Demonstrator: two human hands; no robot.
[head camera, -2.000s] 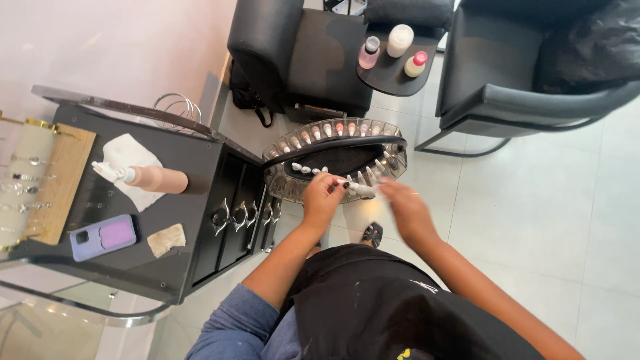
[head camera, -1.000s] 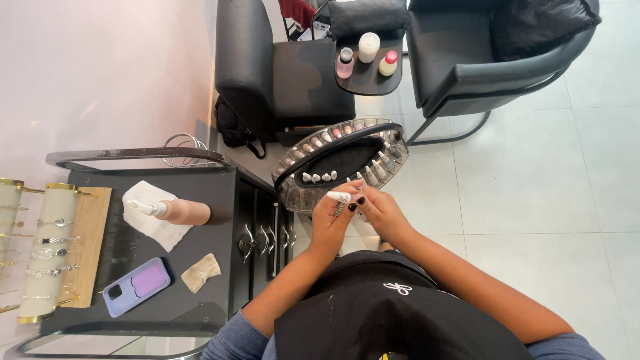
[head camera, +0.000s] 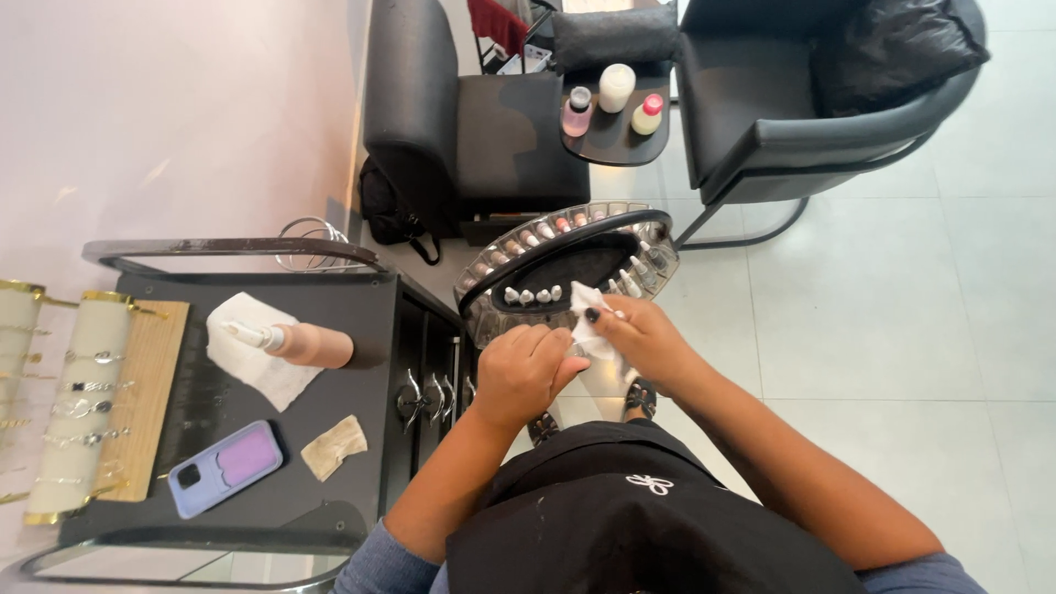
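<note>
My right hand (head camera: 639, 334) pinches a crumpled white wipe (head camera: 587, 309) between thumb and fingers. Close beside it, my left hand (head camera: 524, 371) is curled around a small object that is mostly hidden; a clear or pale end shows near the thumb. Beyond both hands stands an oval carrier of clear plastic with a black handle (head camera: 569, 235). Small bottles fill its outer compartments, and several white-capped bottles (head camera: 534, 294) lie along the near side of its black centre.
At the left, a black trolley (head camera: 330, 309) holds a peach pump bottle (head camera: 318, 345), a phone in a lilac case (head camera: 225, 469), a folded beige cloth (head camera: 334, 447) and a bracelet stand (head camera: 87, 396). Black armchairs (head camera: 833, 140) flank a small table (head camera: 615, 153) with bottles.
A white wipe now shows in my right hand. The white bottle seen between my hands one second ago is no longer plainly visible. My left hand has closed more.
</note>
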